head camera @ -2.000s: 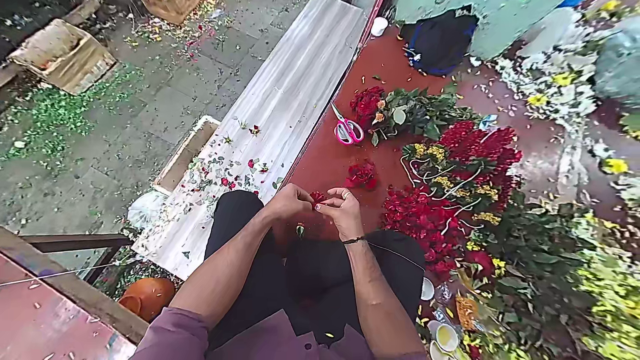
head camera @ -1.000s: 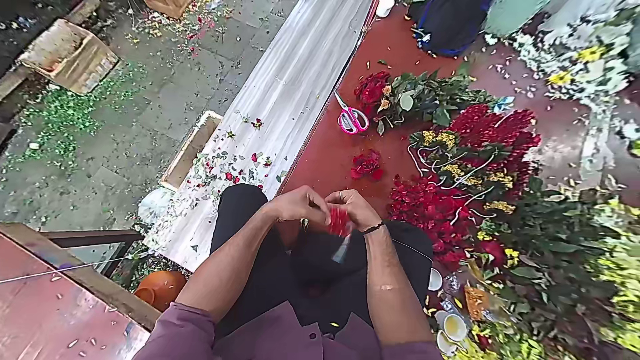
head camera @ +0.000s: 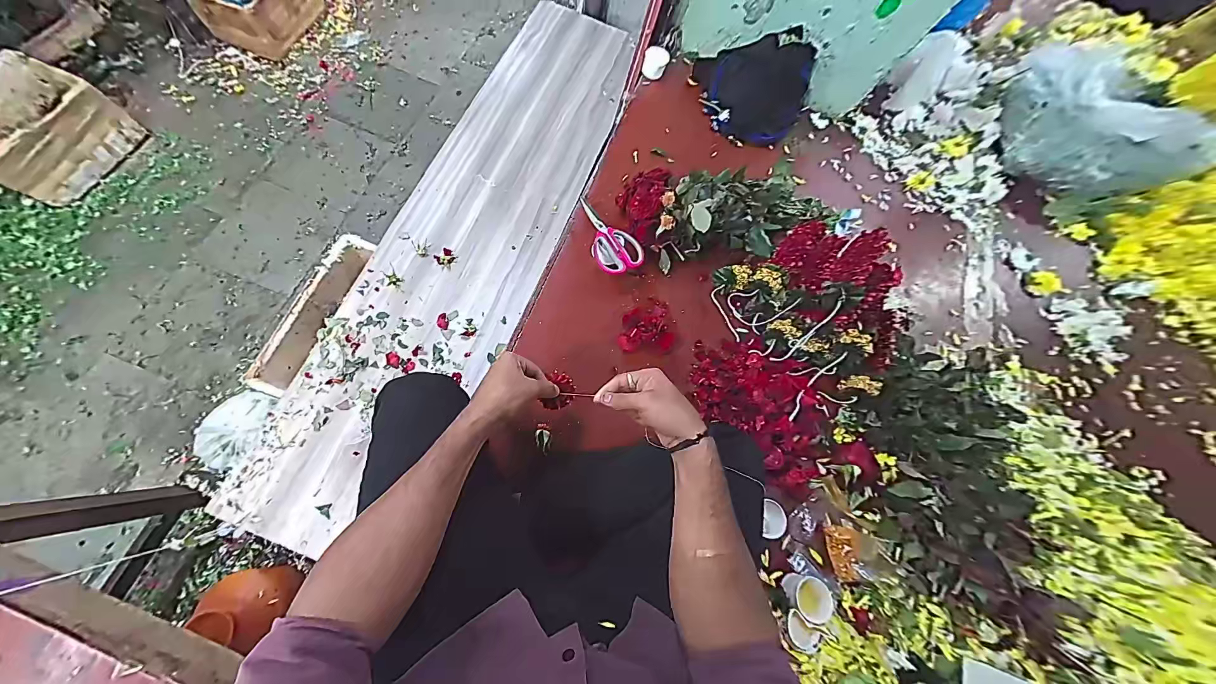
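Note:
Between my hands a thin thread point(head camera: 578, 394) is drawn taut above the red surface. My left hand point(head camera: 514, 388) pinches its left end, close to a small cluster of red petals point(head camera: 557, 390). The fingertips of my right hand point(head camera: 650, 403) pinch the other end; a dark cord circles that wrist. Another bunch of red petals point(head camera: 646, 327) lies just beyond my hands. Farther off are scissors with pink handles point(head camera: 617, 251), beside leafy stems point(head camera: 741, 211). A large heap of red flowers point(head camera: 760, 404) with yellow clusters and white strings is to the right of my right hand.
A pale board point(head camera: 494, 171) strewn with petals and leaves runs along the left. Right of me are small cups point(head camera: 813, 600), green foliage point(head camera: 959, 437) and yellow flowers point(head camera: 1111, 570). A dark bag point(head camera: 762, 85) and a plastic bag point(head camera: 1092, 119) lie farther back. An orange pot point(head camera: 249, 605) stands lower left.
My hands were close together around something red; now they are apart, with the thread stretched between them.

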